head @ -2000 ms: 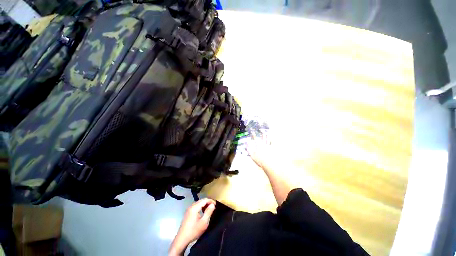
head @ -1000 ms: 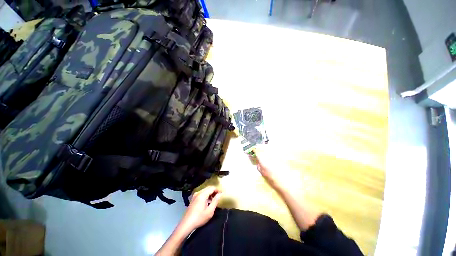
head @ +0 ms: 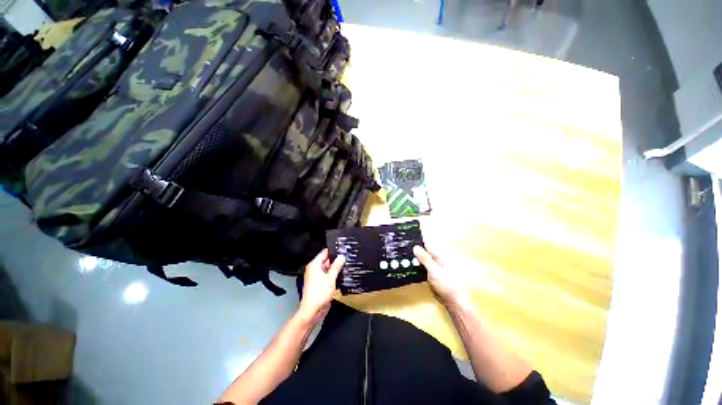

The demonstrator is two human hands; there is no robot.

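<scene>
A black card with white and green print (head: 380,257), which looks like a hang tag, is held flat between both hands, print side up. My left hand (head: 320,278) grips its left edge with thumb on top. My right hand (head: 437,273) grips its right edge. A stack of hang tags (head: 407,188) with green stripes lies on the table just beyond the held card, beside the bags. A stack of camouflage backpacks (head: 237,142) stands left of the hands, with black straps and buckles along its side.
The yellow wood-topped table (head: 514,213) extends to the right and away. More camouflage backpacks (head: 71,71) lie at the far left. A cardboard box (head: 39,352) is on the floor at lower left. A white structure (head: 704,142) stands beyond the table's right edge.
My right hand has come back from the tag stack with a card. My left hand has moved up and taken its other edge. The green-striped face of the stack now shows.
</scene>
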